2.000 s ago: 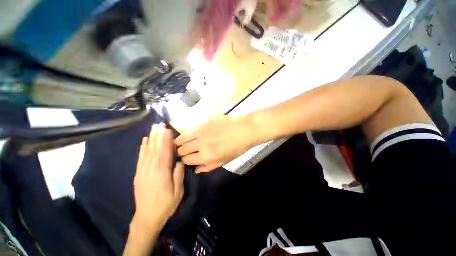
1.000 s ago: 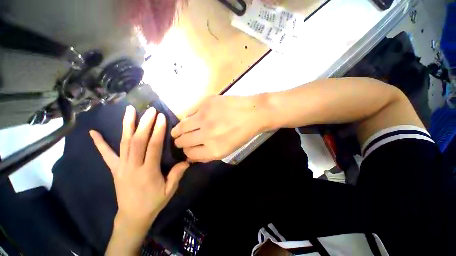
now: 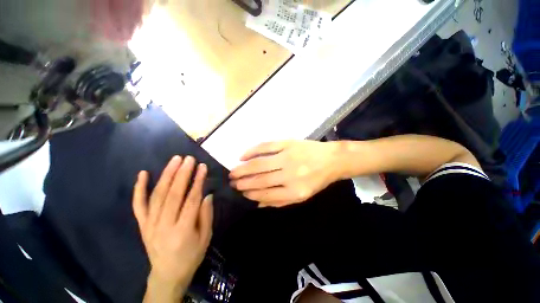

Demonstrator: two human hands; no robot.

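A large black fabric piece point(image 3: 95, 171) lies flat at the left, its upper corner at the sewing machine's needle area point(image 3: 124, 106). My left hand point(image 3: 174, 222) lies palm down on the fabric, fingers slightly apart, thumb to the right. My right hand point(image 3: 284, 174) comes in from the right, its fingertips on the fabric's right edge at the table's front edge. Its thumb is hidden. The two hands are apart. Glare and the metal parts hide the exact needle point.
A printed label sheet point(image 3: 289, 23) and a dark looped tool point(image 3: 248, 6) lie on the tan bed plate point(image 3: 237, 65). The white table edge point(image 3: 367, 83) runs to the upper right. Dark fabric point(image 3: 426, 94) is beyond it, with blue crates point(image 3: 521, 148) far right.
My view has shifted, so machine and label sit further left and up. Both hands are lower and further from the needle area, the fabric edge with them. My left fingers spread, then drew closer together.
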